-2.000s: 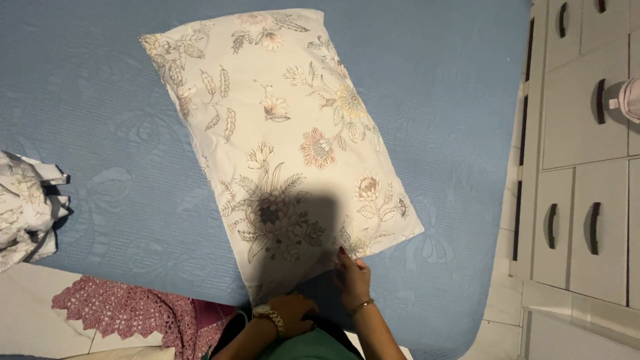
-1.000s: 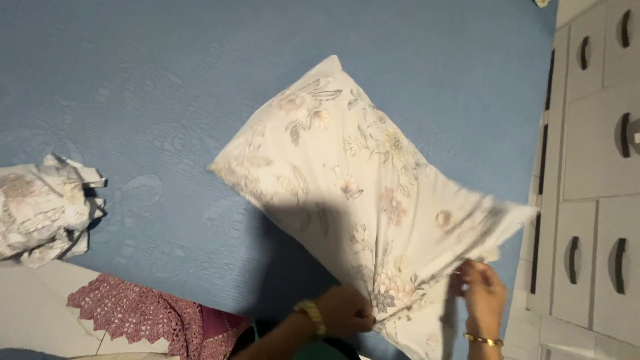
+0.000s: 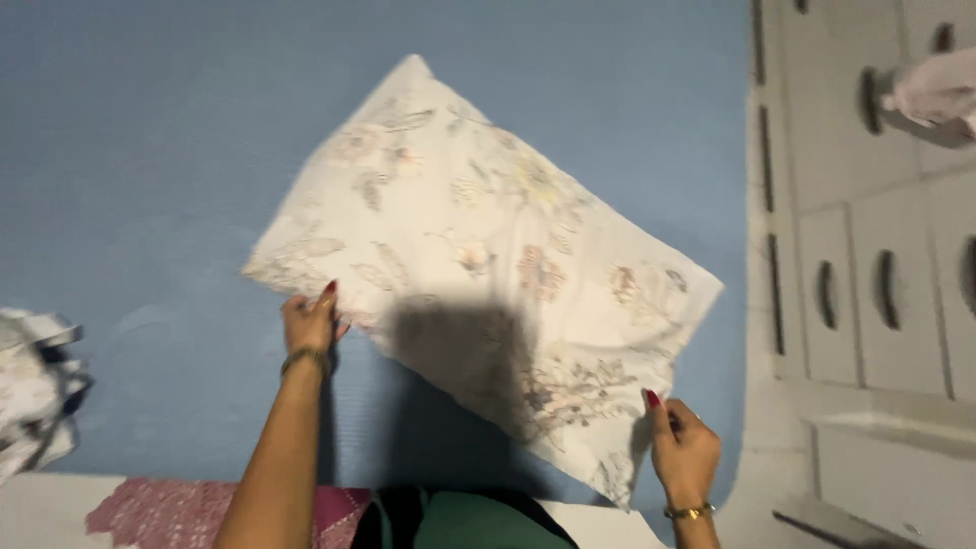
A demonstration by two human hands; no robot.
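Note:
A white pillowcase with a floral print (image 3: 473,252) lies slanted on a blue patterned bed surface (image 3: 168,191), partly in shadow. My left hand (image 3: 311,320) pinches its lower left edge between thumb and fingers. At its lower right edge, near the bottom corner, my right hand (image 3: 680,438) grips the fabric with thumb and fingers. Whether anything is inside the pillowcase cannot be told.
A crumpled floral cloth (image 3: 34,389) lies at the bed's left edge. A pink lace cloth (image 3: 164,511) is at the bottom. Light drawers with dark handles (image 3: 877,290) stand right of the bed; a pale pink item (image 3: 938,95) hangs by them.
My left hand has moved left along the pillowcase edge. The fabric, bunched between my hands one second ago, is spread flatter.

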